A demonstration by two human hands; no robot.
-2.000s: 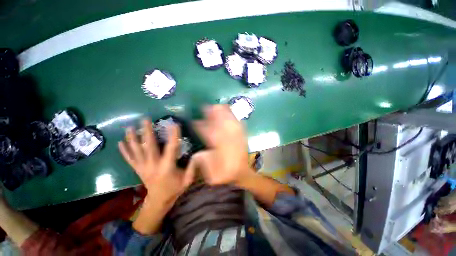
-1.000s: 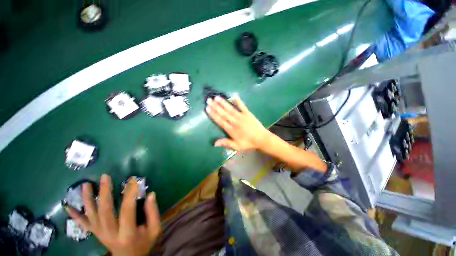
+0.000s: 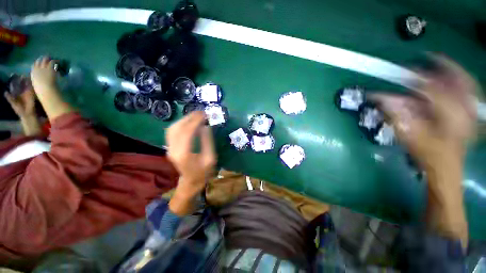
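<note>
Several white-faced modules with black toothed edges lie on the green worktop, one of them (image 3: 261,123) between my hands. My left hand (image 3: 192,144) is at the near edge of the black housings, beside a white-faced module (image 3: 215,114). Its fingers are curled; whether it holds anything I cannot tell. My right hand (image 3: 434,114) is raised and blurred at the right, over the worktop and partly over the white strip, beside a cluster of modules (image 3: 352,98). Its grip is not clear. A heap of black housings (image 3: 147,79) lies at the left.
A white strip (image 3: 309,50) runs along the worktop. Beyond it a black unit with a pale centre (image 3: 414,25) sits on the green belt. At the left a co-worker in a red sleeve (image 3: 80,141) has hands on the worktop. A red object (image 3: 11,36) lies at far left.
The view has swung left, showing the housing heap and co-worker. My left hand has gone to the heap's edge. My right hand has left the small dark bits and is now raised near the strip.
</note>
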